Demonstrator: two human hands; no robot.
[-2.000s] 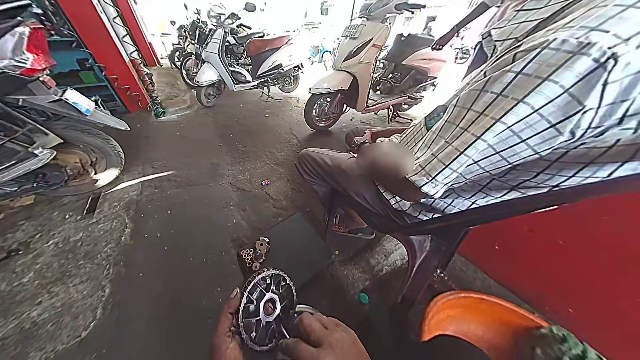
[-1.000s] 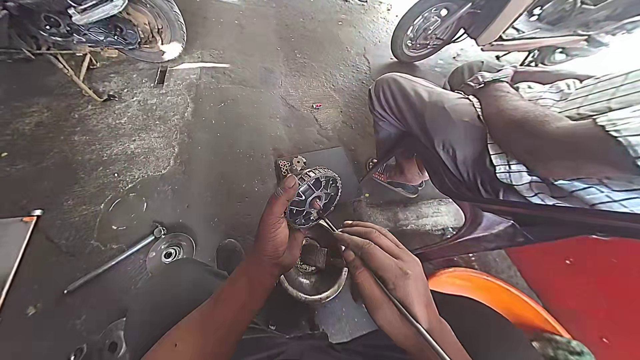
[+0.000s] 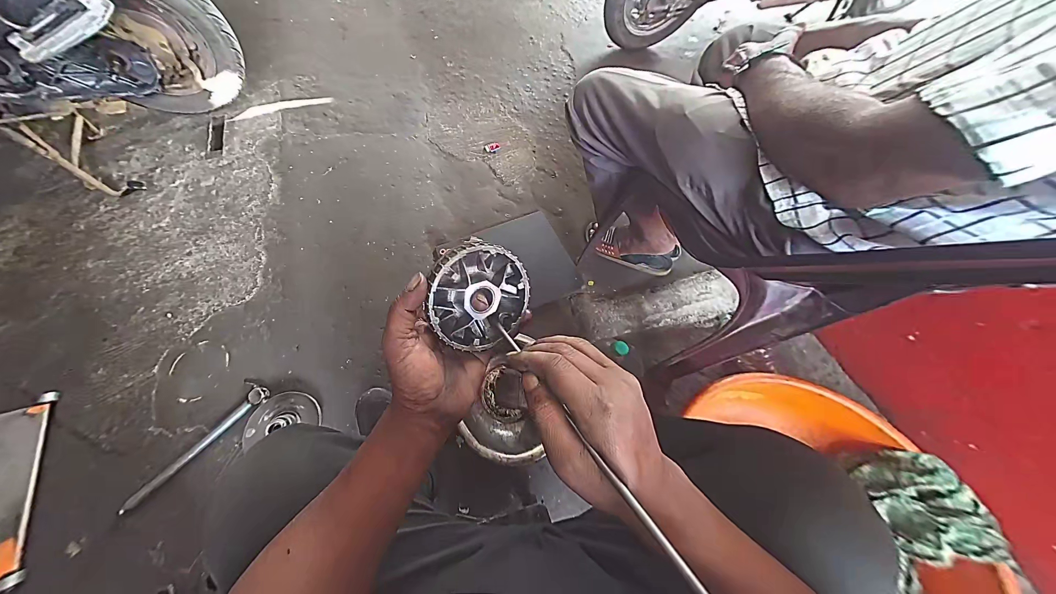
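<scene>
My left hand [image 3: 429, 363] holds up a round metal variator pulley [image 3: 464, 326] with a toothed rim, ribs and a hexagonal hub around a central hole. In my right hand [image 3: 582, 400] is a long thin metal rod [image 3: 631, 503]; its bent tip rests at the lower right ribs of the pulley. The rod's far end runs down past my right forearm. Below my hands, between my knees, a round metal part [image 3: 499, 441] with a ring-shaped opening is partly covered by my right hand.
A dark flat sheet [image 3: 540, 247] lies behind the pulley. On the floor at left are a long-handled tool [image 3: 194, 452] and a metal disc [image 3: 289, 412]. An orange tub [image 3: 767, 400] with a patterned cloth [image 3: 928, 503] stands at right, near a seated person [image 3: 676, 148]. A motorcycle wheel [image 3: 194, 62] is upper left.
The view has swung downward since the oldest frame. From one second ago, the pulley has turned so its ribbed side faces me more fully. The rod's tip stays at its lower right.
</scene>
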